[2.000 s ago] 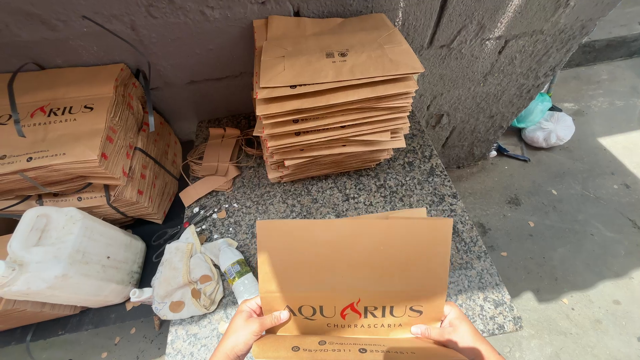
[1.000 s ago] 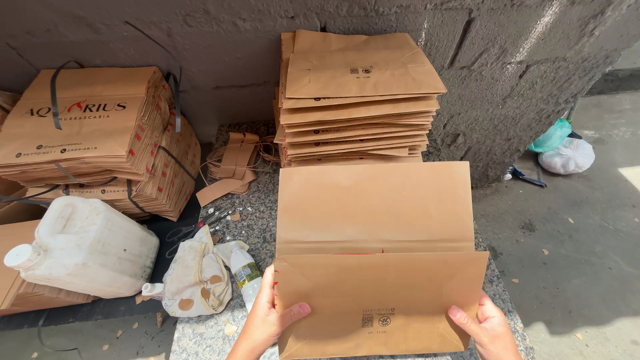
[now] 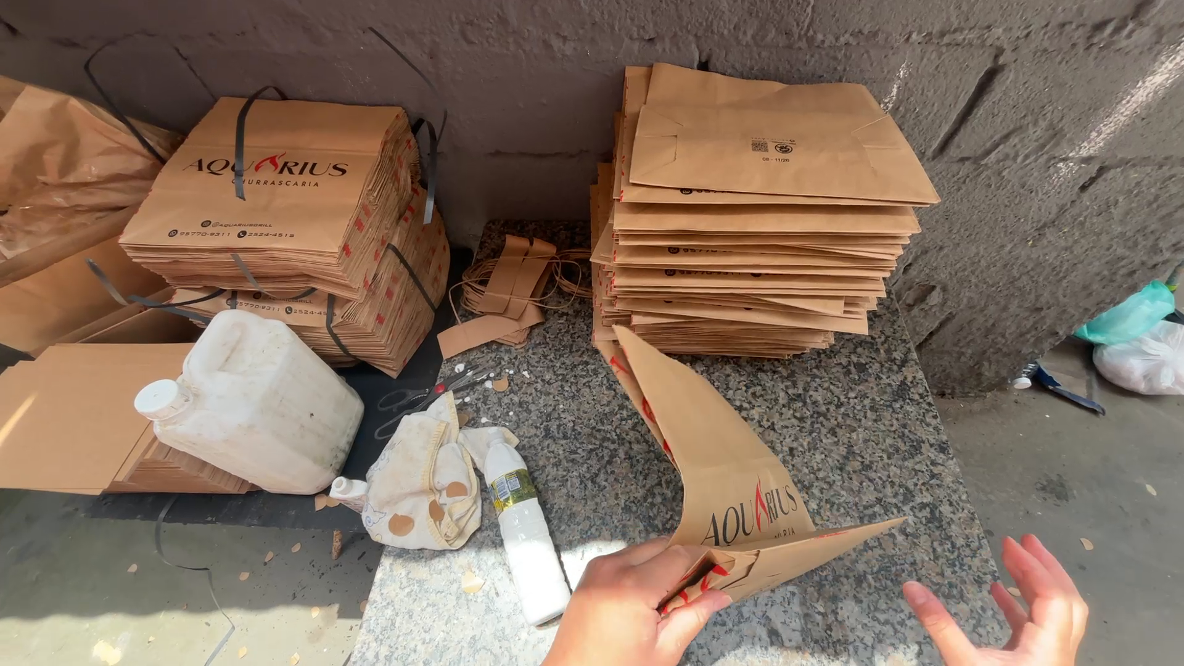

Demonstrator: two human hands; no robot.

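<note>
My left hand (image 3: 638, 601) grips a printed brown paper bag (image 3: 740, 462) near its lower left corner. The bag is bent at a fold, one part rising toward the stack and the other pointing right. My right hand (image 3: 1017, 601) is off the bag, to its right, with fingers spread and nothing in them. Behind the bag stands a tall stack of flattened paper bags (image 3: 777, 148) on a speckled granite slab (image 3: 832, 416). A white squeeze bottle (image 3: 525, 536) with a yellow-green band lies left of my left hand.
Strapped bundles of bags (image 3: 268, 185), a white plastic jug (image 3: 268, 407), a stained cloth (image 3: 425, 481), scissors (image 3: 430, 393) and paper handles with cord (image 3: 513, 282) are on the left. A rough wall (image 3: 518, 111) runs behind. Plastic bags (image 3: 1142, 351) lie on the floor at right.
My right hand has let go of the bag and is apart from it. Both hands held the bag spread flat before; now it is tilted and bent in my left hand.
</note>
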